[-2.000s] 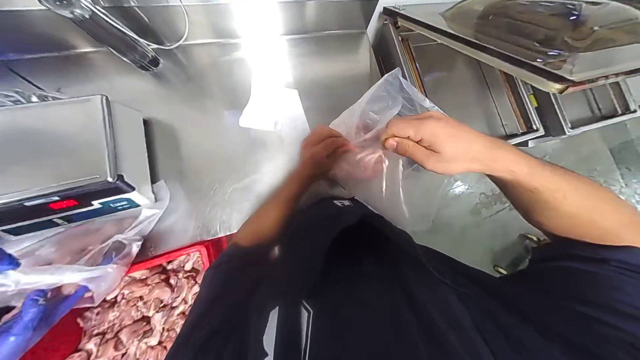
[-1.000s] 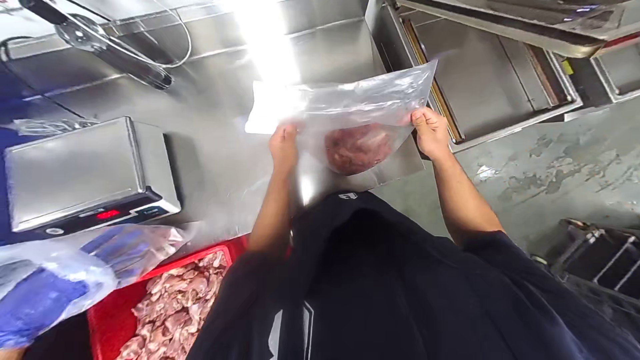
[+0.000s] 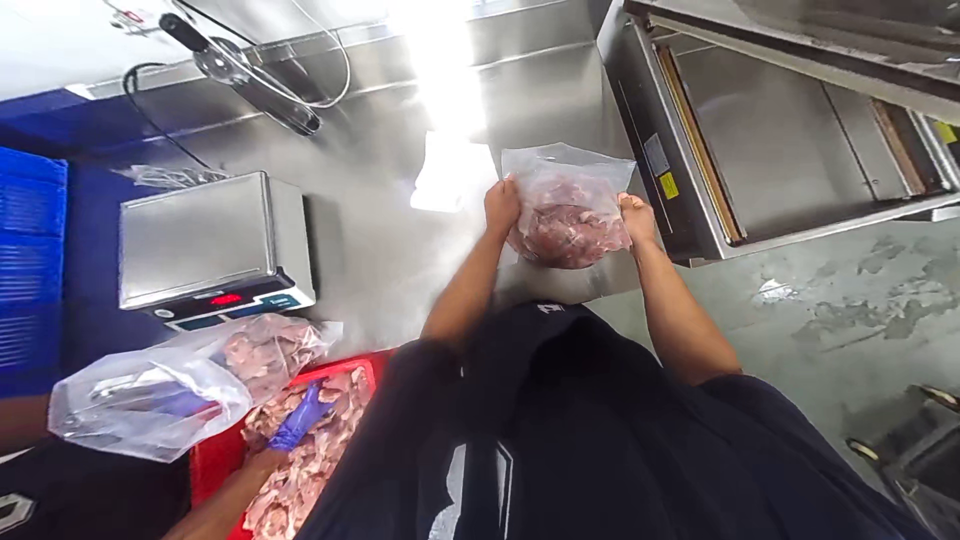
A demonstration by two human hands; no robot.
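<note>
A clear plastic bag of raw meat (image 3: 570, 225) hangs between my two hands over the steel worktop's near edge. My left hand (image 3: 502, 204) grips the bag's left side, and my right hand (image 3: 636, 217) grips its right side. The meat lies in the lower part of the bag, while the upper part is flat and has no meat in it. Beyond my left hand, white sheets (image 3: 457, 172) lie on the worktop under a bright glare.
An open chamber vacuum sealer (image 3: 795, 127) stands at right. At left are a digital scale (image 3: 199, 240), a blue crate (image 3: 30, 262) and a red tub of raw meat (image 3: 367, 367). A co-worker's gloved hand (image 3: 304, 420) is in the tub, beside another plastic bag of meat (image 3: 274, 349).
My hands, bunched together on the bag two seconds ago, are apart and hold it spread by its sides. The co-worker's gloved hand now reaches into the red tub.
</note>
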